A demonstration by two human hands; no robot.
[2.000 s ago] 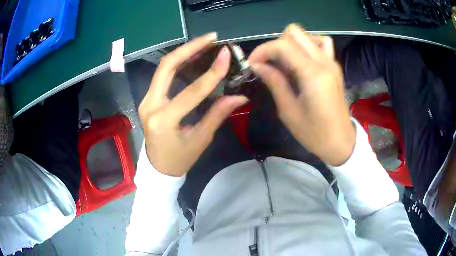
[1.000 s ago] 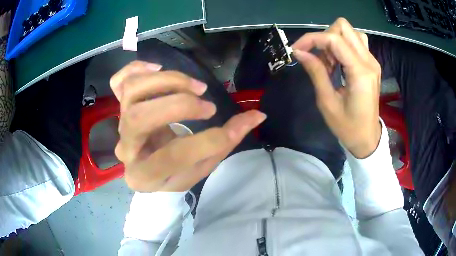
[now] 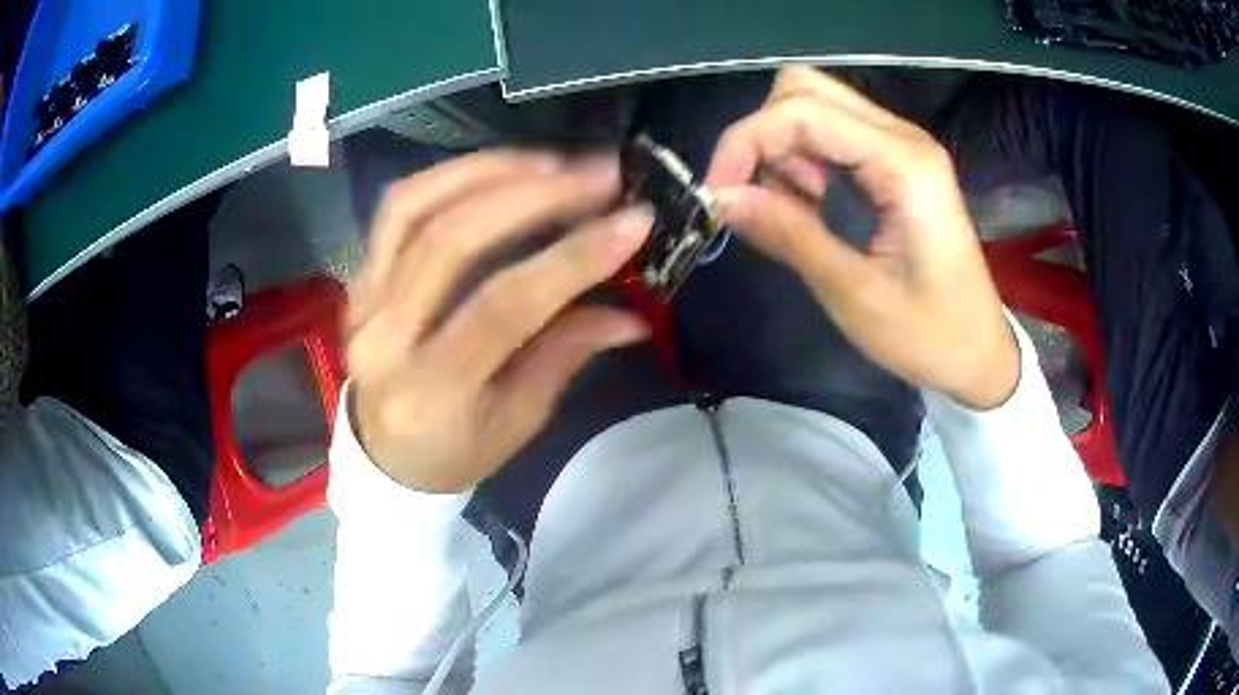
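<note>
A black circuit board module (image 3: 666, 224) with pale, silvery parts along its edge is above my lap, tilted. My right hand (image 3: 863, 224) pinches its right edge between thumb and index finger. A thin bluish line shows beside that edge. My left hand (image 3: 489, 299) is blurred at the board's left side, with fingers spread and a fingertip at or just over the board; whether it touches is unclear.
The green table edge (image 3: 394, 111) curves across the top, with a white paper tag (image 3: 310, 120) on it. A blue bin (image 3: 163, 61) with small black parts is upper left, a black tray (image 3: 1135, 25) upper right. Red stools (image 3: 224, 468) and seated people's legs flank me.
My left hand, apart from the board a second ago, has moved right and up to it. My right hand has brought the board left and lower, and it is tilted differently.
</note>
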